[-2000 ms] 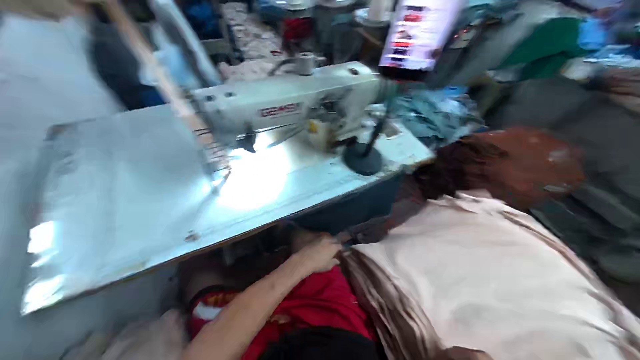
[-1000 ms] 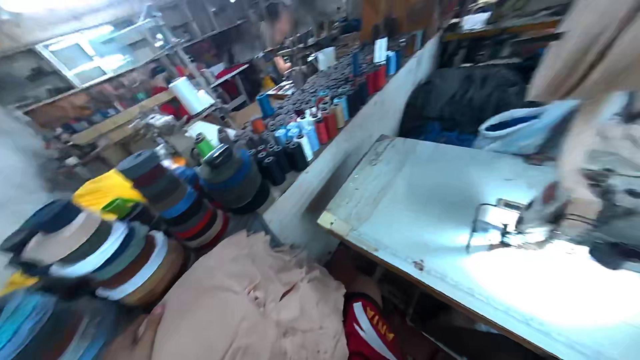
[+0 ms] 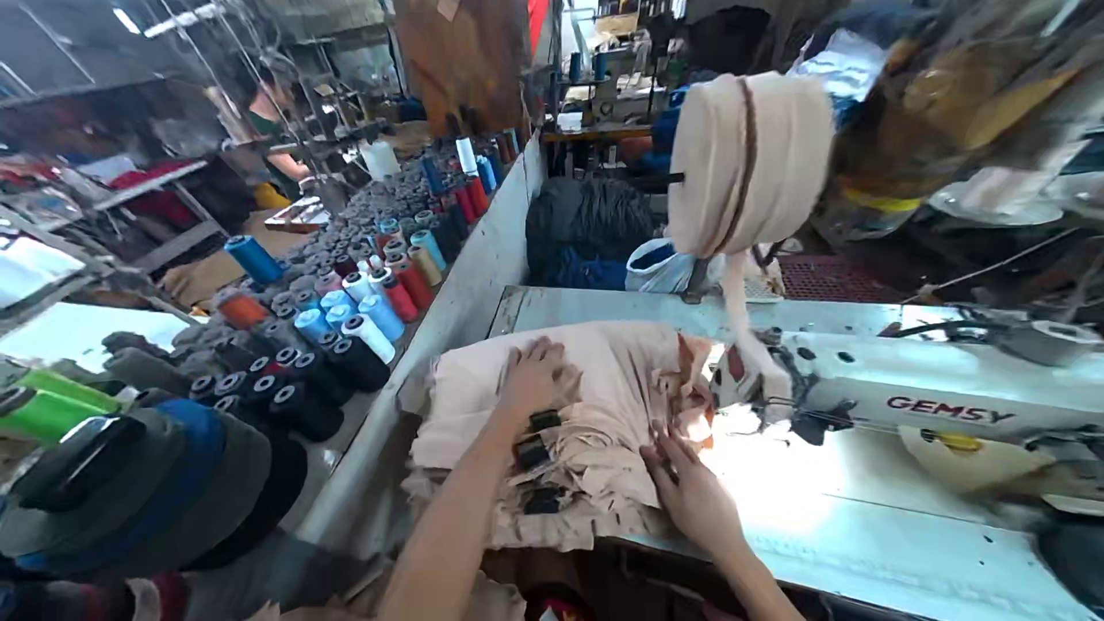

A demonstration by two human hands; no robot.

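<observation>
A stack of beige fabric pieces [image 3: 595,354] lies on the sewing machine table [image 3: 862,517], at its left end. My left hand [image 3: 539,375] rests on top of the stack with its fingers spread a little. Against the stack's right edge lies my right hand [image 3: 686,483], its fingers extended and touching the cloth. Dark patches show among the folds between the hands. To the right is a Gemsy industrial sewing machine [image 3: 931,405], its lamp lighting the table. A roll of beige fabric strip [image 3: 750,164] hangs above, and its strip runs down to the machine's needle area.
Left of a low partition [image 3: 483,259] stand many thread spools [image 3: 379,315] and rolls of dark strip [image 3: 155,483]. Behind the table are dark cloth [image 3: 591,216] and a white bag [image 3: 655,263]. A person [image 3: 267,112] is far back at left.
The beige fabric, in front of the spools and off the table a second ago, now lies on the table. Both hands are now on it. The view has swung widely.
</observation>
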